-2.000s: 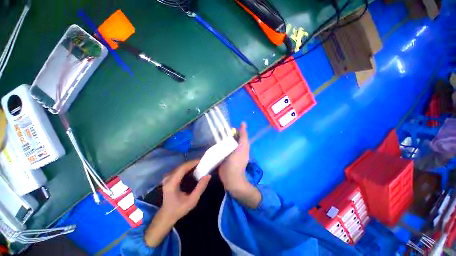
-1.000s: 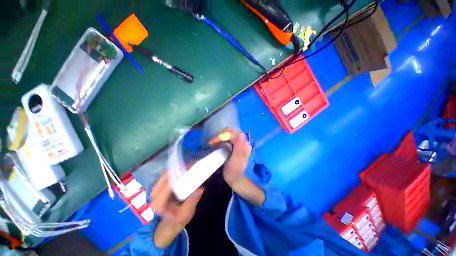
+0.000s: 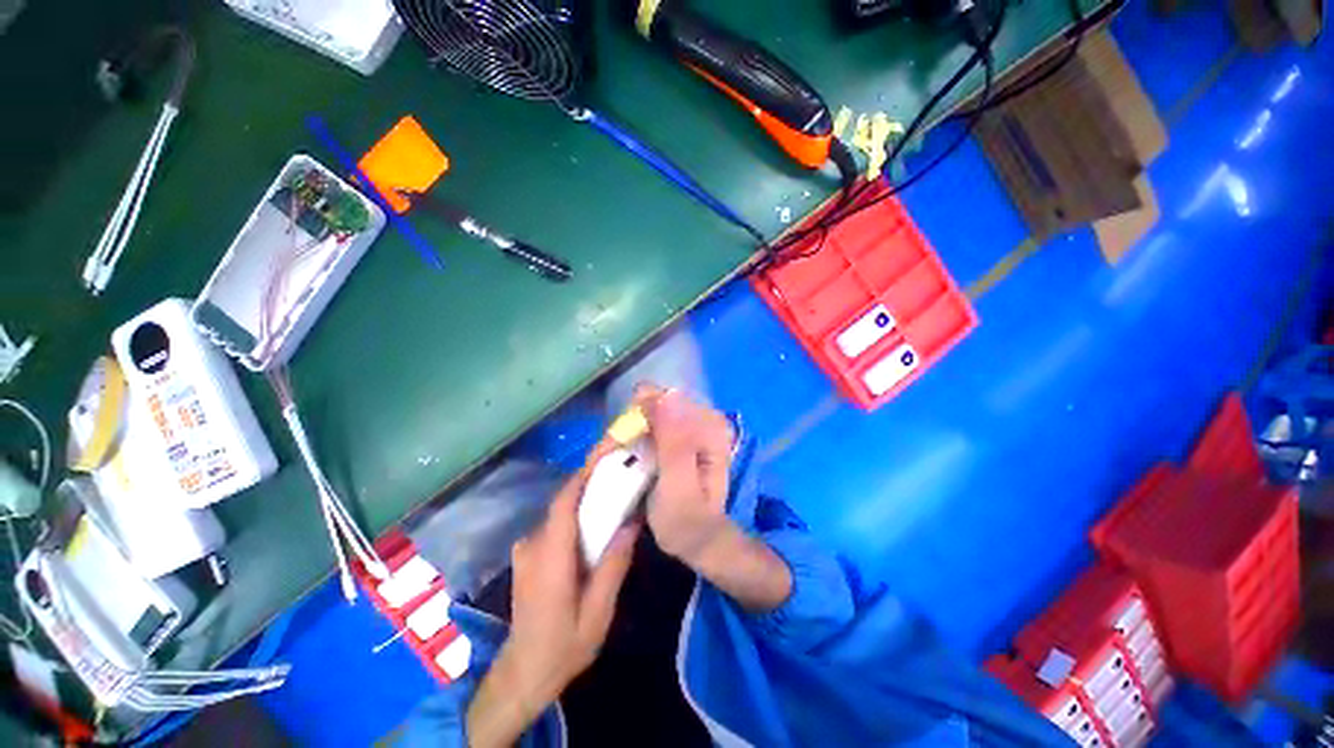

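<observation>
A white rounded unit (image 3: 612, 504) is held over the lap, edge-on, with a small dark opening near its upper end. My left hand (image 3: 556, 592) grips its lower left side. My right hand (image 3: 691, 475) is at its upper right end, with a yellow band on a finger. The unit's cables cannot be made out. On the bench lies an open housing (image 3: 300, 252) with a green board and reddish wires inside and white leads trailing out. A closed unit (image 3: 195, 409) with a dark oval window lies beside it.
Orange square (image 3: 404, 161), blue sticks, black pen-like tool (image 3: 512, 249), fan (image 3: 490, 44) and black-and-orange tool (image 3: 746, 81) lie on the green bench (image 3: 483, 351). A red divided tray (image 3: 878, 292) is below the bench edge. Red bins (image 3: 1207, 570) stand lower right. Cardboard (image 3: 1068, 132) is upper right.
The unit has been turned between my hands, and its white cables, visible earlier, no longer show clearly. The view has shifted, bringing more of the fan into the picture.
</observation>
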